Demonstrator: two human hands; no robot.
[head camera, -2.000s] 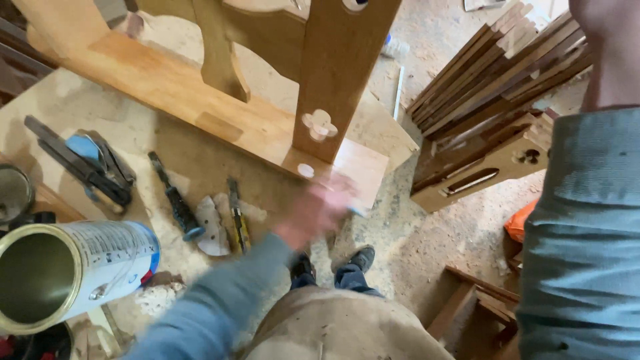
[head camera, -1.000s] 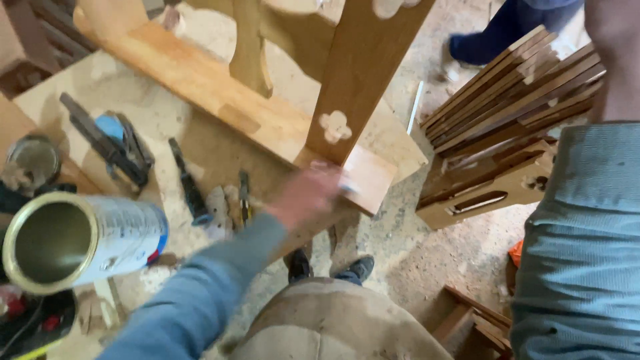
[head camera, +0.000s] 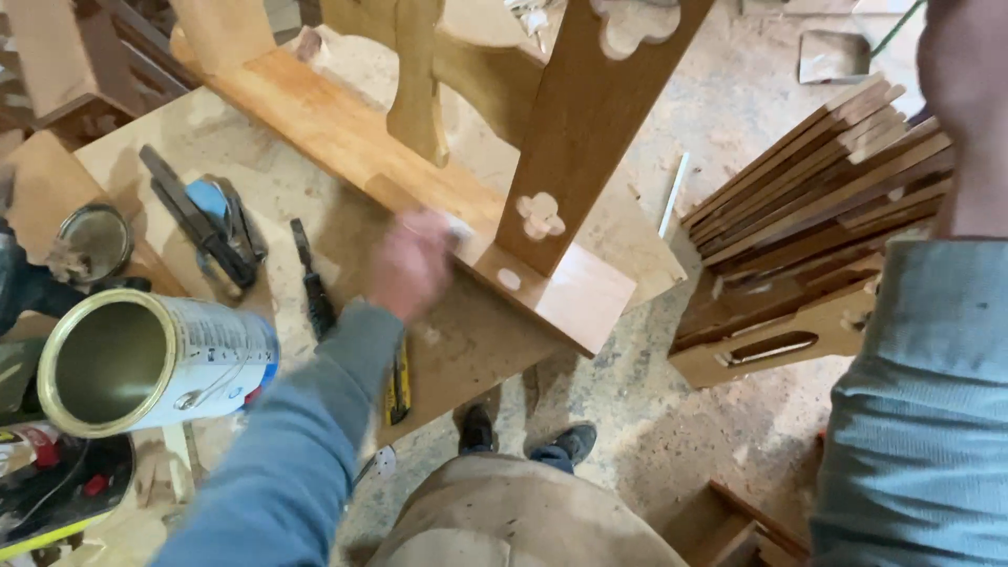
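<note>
My left hand (head camera: 413, 260), blurred, is closed on a small whitish thing, perhaps a pad or cloth, against the near edge of a long wooden board (head camera: 315, 118). The board belongs to a wooden furniture frame lying on the workbench. Right of that hand an upright wooden panel (head camera: 598, 118) with quatrefoil cutouts rises from the board. At the upper right edge, only part of my right hand and wrist (head camera: 961, 118) shows; its fingers are out of frame. What it holds or touches is hidden.
An open metal can (head camera: 228, 354) stands at the left, near a round lid (head camera: 96, 240). Pliers (head camera: 197, 220), a dark-handled chisel (head camera: 313, 283) and a yellow utility knife (head camera: 398, 386) lie on the bench (head camera: 472, 362). Stacked wooden parts (head camera: 819, 181) stand on the floor at right.
My left hand has moved left along the board, away from the foot of the upright panel. A person's leg and foot, seen at the upper right a second ago, no longer show there.
</note>
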